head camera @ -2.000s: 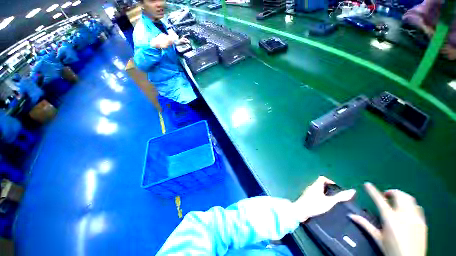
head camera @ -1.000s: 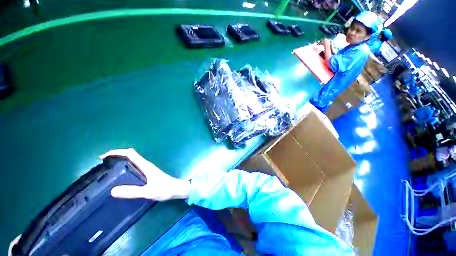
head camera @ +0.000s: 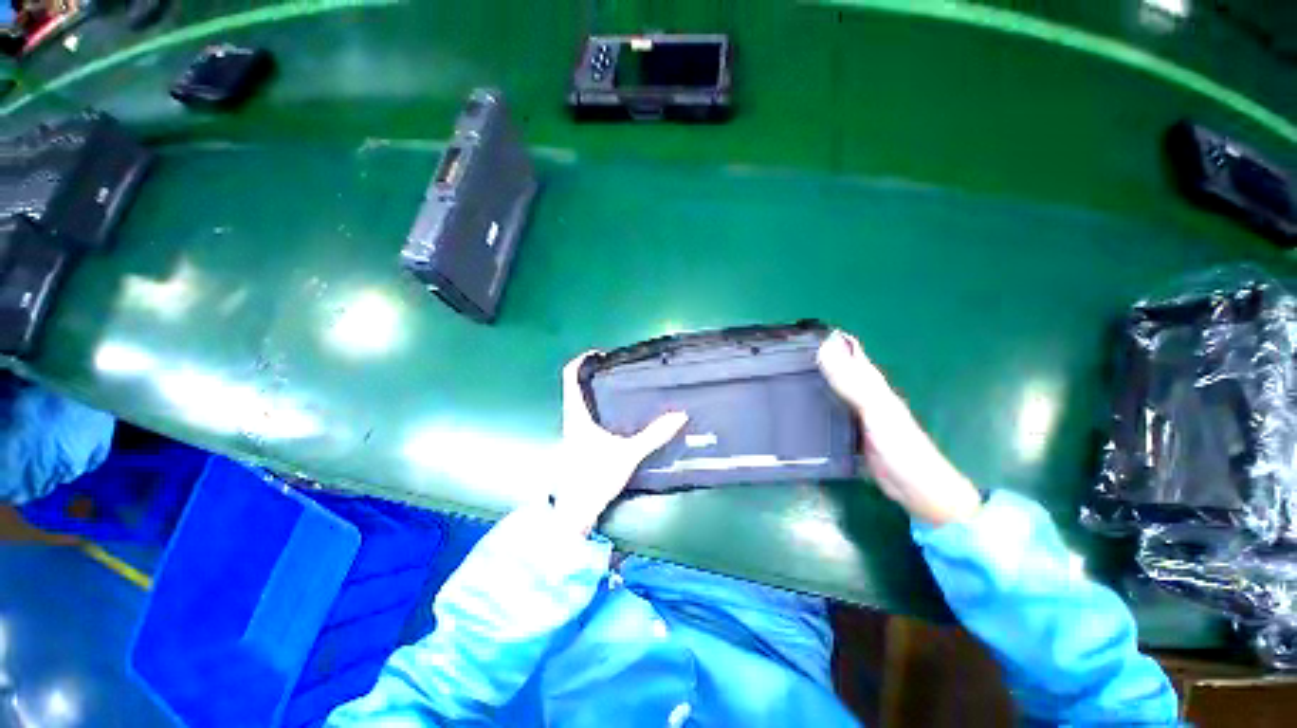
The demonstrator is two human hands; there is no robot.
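Note:
A dark grey handheld device [head camera: 754, 413] with a black rim lies between my hands near the front edge of the green bench, its plain back with a small white label facing me. My left hand [head camera: 605, 448] grips its left end, thumb on the back. My right hand [head camera: 882, 427] holds its right end at the upper corner. The fingers under the device are hidden.
An unsleeved device [head camera: 478, 206] stands on edge beyond. Sleeved devices lie at the back [head camera: 654, 77], back left [head camera: 221, 76] and right [head camera: 1237, 182]. Bagged sleeves [head camera: 1202, 427] are at right, stacked devices [head camera: 86, 178] at left, a blue bin [head camera: 249, 597] at lower left.
The view has swung back from the right end to the middle of the bench. The device is now in front of me with its back fully in view, and both hands show on it.

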